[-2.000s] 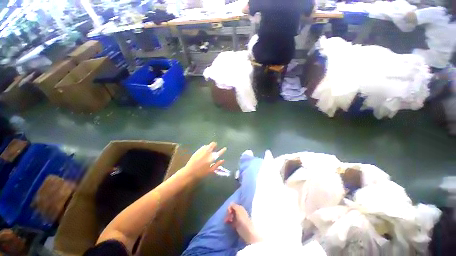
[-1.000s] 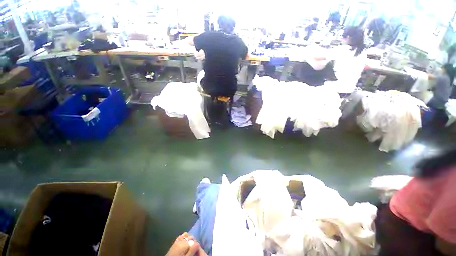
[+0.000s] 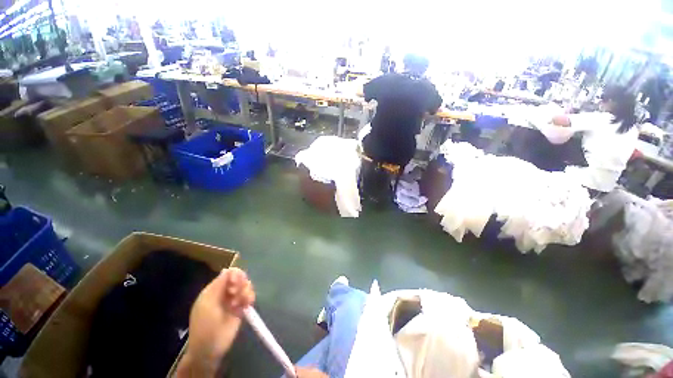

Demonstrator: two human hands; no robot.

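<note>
A narrow white strip [image 3: 269,341] runs taut and slanting between my two hands. My left hand [image 3: 221,306] is raised at the near right corner of the open carton, its fingers closed on the strip's upper end. My right hand [image 3: 308,373] is at the bottom edge, mostly cut off, at the strip's lower end; its fingers are hidden. White cloth [image 3: 375,347] lies over my blue-clad leg [image 3: 343,325].
The open brown carton [image 3: 193,249] with dark pieces [image 3: 140,310] stands at left, blue crates [image 3: 33,240] beyond it. Cream cloth [image 3: 435,332] overflows a carton at right. Across the green floor, a person in black [image 3: 402,111] sits by a blue tub [image 3: 221,173] and white heaps [image 3: 516,192].
The view has swung left. My left hand has come up beside the carton, and the strip now stretches between both hands. The neighbour in pink has nearly left the view.
</note>
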